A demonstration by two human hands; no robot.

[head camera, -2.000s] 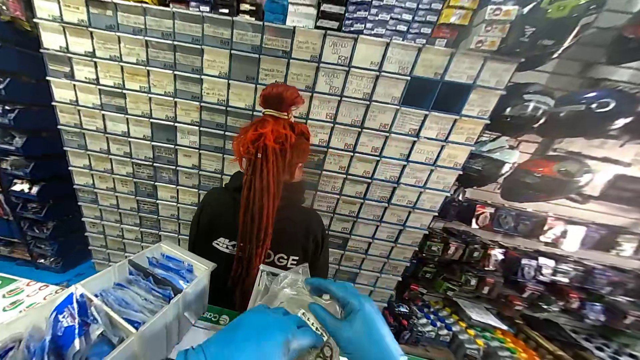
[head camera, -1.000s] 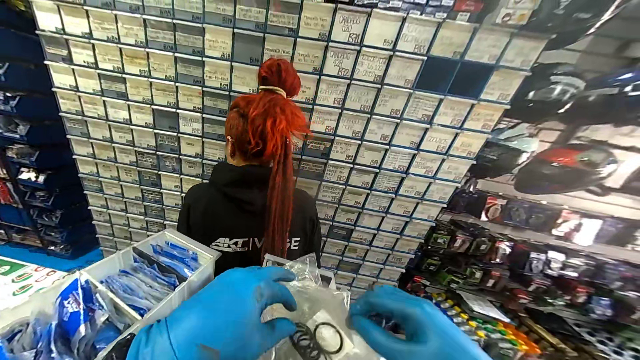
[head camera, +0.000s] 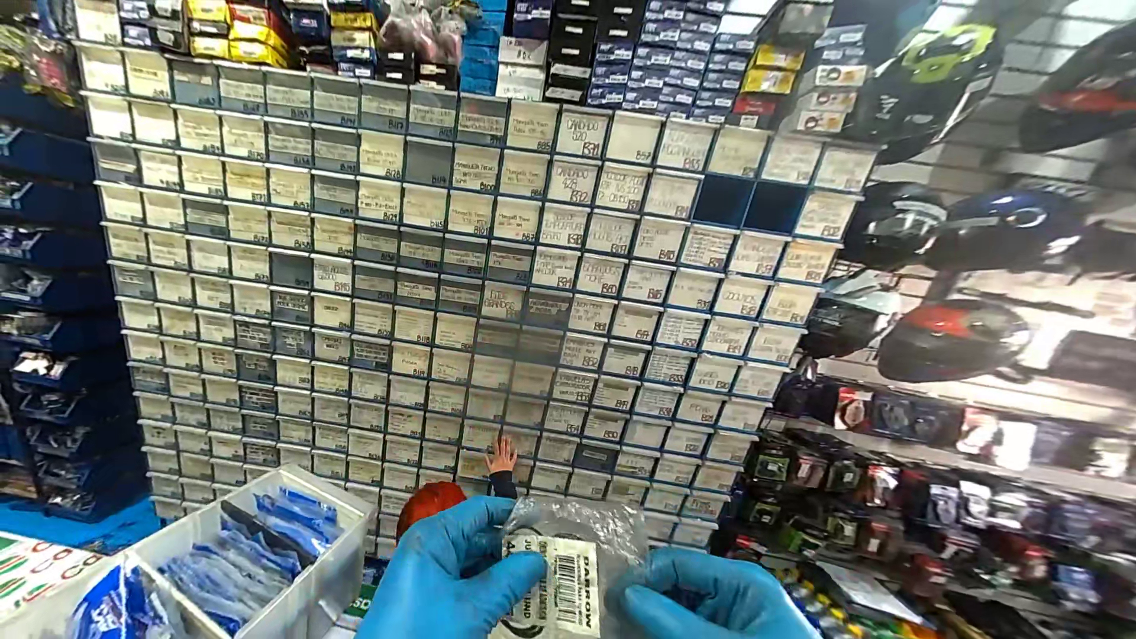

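A clear plastic bag (head camera: 577, 524) with a printed barcode label is held up between my blue-gloved hands at the lower middle. Dark rings show partly through it beside the label. My left hand (head camera: 461, 568) grips the bag's left side, with the thumb over the label's edge. At the bag's right edge, my right hand (head camera: 710, 595) pinches the plastic between thumb and fingers. Just left of my hands stands a white divided bin (head camera: 346, 532) holding blue packets (head camera: 235, 568).
A tall wall of small labelled drawers (head camera: 426, 293) faces me. Beyond my hands, a person (head camera: 430, 504) is low down, one hand (head camera: 502, 454) against the drawers. Helmets (head camera: 954, 337) and packaged goods (head camera: 887, 479) fill the right wall; blue bins (head camera: 53, 302) are at left.
The person has gone from standing to low down, with a hand raised to the drawers. The bag's label now faces me, where rings showed one second ago.
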